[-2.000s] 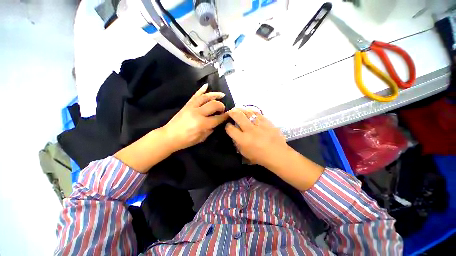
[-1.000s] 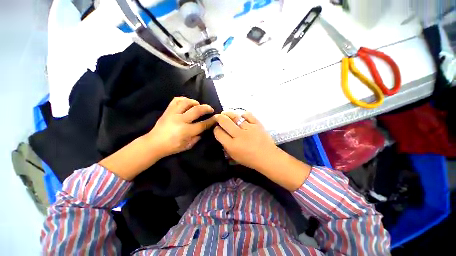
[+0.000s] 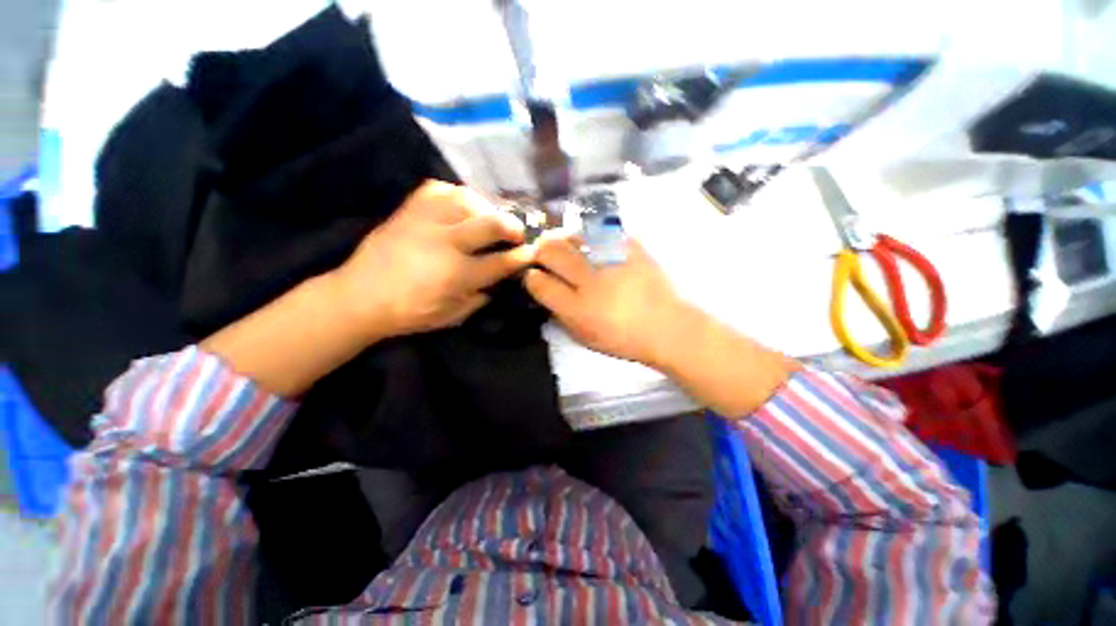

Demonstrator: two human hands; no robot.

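Observation:
A black garment piece (image 3: 294, 171) covers the left of the table and hangs over its front edge onto the lap. My left hand (image 3: 428, 259) pinches its edge close to the needle area. My right hand (image 3: 612, 294) holds the same edge at the fingertips, just right of my left hand, which it nearly touches. The white sewing machine (image 3: 477, 104) with a blue stripe stands above my hands, blurred. A small grey-silver part (image 3: 602, 232) is right beside my right fingers. The pinched cloth edge is mostly hidden by my fingers.
Scissors with red and yellow handles (image 3: 871, 275) lie on the white table right of my right hand. A small dark item (image 3: 731, 186) lies behind. Blue crates (image 3: 747, 526) and red cloth (image 3: 955, 410) are below the table's edge.
Both hands, with the cloth edge between their fingers, have moved up close under the machine head. The cloth has moved forward with them. The camera view has also turned and shifted.

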